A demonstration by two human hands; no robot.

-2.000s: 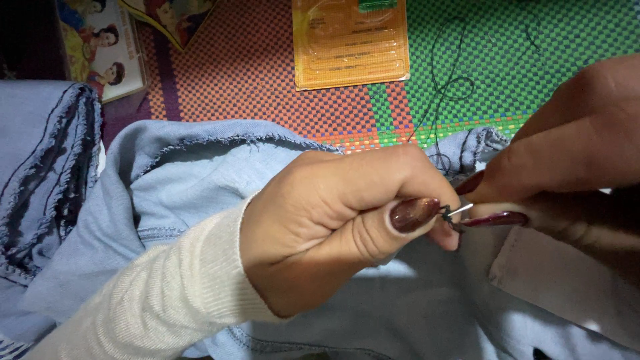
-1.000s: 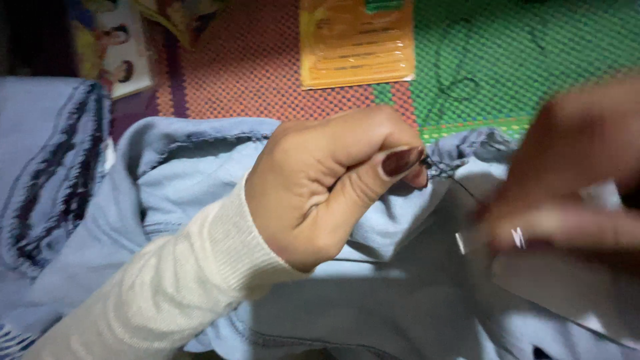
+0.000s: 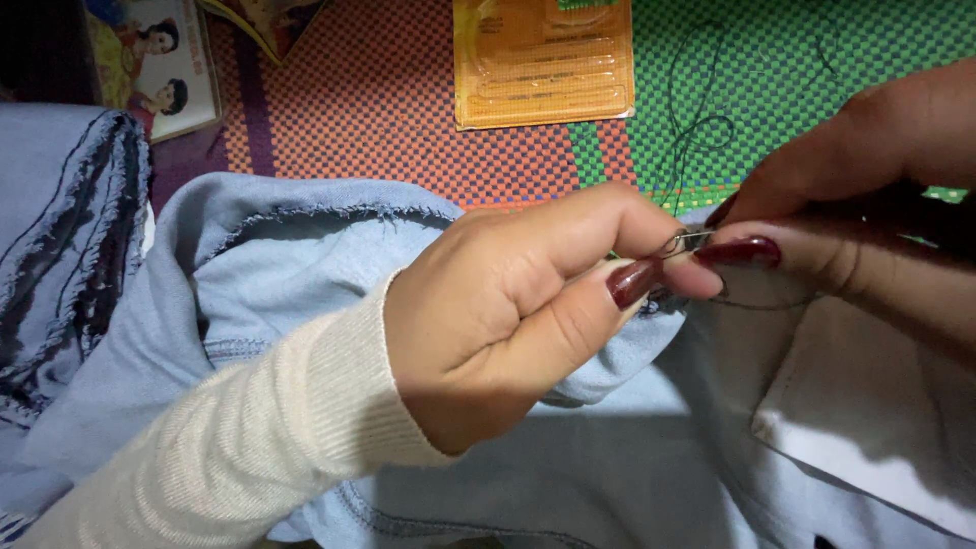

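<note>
My left hand, in a cream knit sleeve, pinches a gathered edge of light blue denim between thumb and index finger. My right hand comes in from the right and grips a thin sewing needle between thumb and fingertips, close to the left fingertips. Dark thread forms a loop below the right thumb. A small loop of thread lies around the needle by the left index finger. The exact place where the needle meets the cloth is hidden by the fingers.
An orange needle packet lies on the woven orange and green mat. Loose dark thread curls right of it. A picture card and a shiny wrapper are at top left. Frayed denim layers lie at left.
One second ago my right hand was lower and away from the left, with thread stretched between them. It is back at the left fingertips with the needle. My left hand keeps its pinch on the denim.
</note>
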